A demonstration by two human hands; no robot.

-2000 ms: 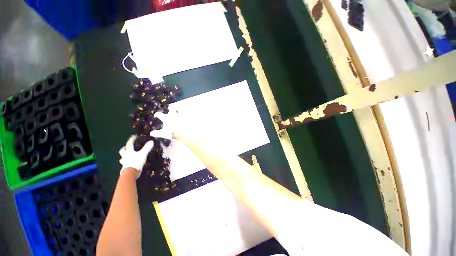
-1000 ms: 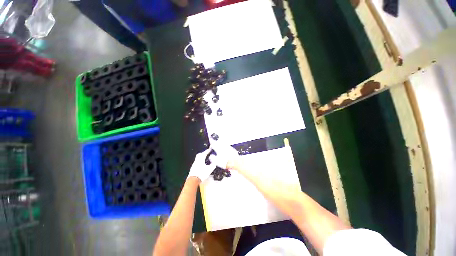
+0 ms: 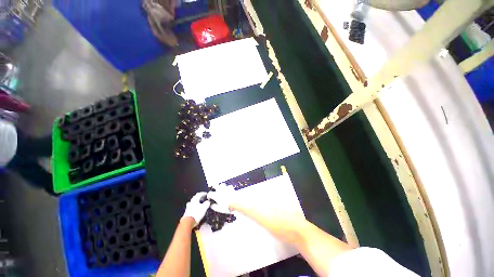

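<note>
My left hand and my right hand, both in white gloves, are together at the top left corner of the nearest white sheet. A small pile of black parts lies on that sheet just below the fingers and touches them. Whether either hand grips a part is hidden by the gloves and the pile. A larger pile of black parts with gold glints lies farther up the bench, partly on the left edge of the middle white sheet.
A far white sheet is taped at its corners, with a white cord loop beside it. A green crate and a blue crate hold black housings on the left. A red object is beyond the bench. Chipped cream framing runs along the right.
Both hands have moved from the larger pile down to the nearest sheet, with a small pile of parts now there. The larger pile is smaller. The view has shifted.
</note>
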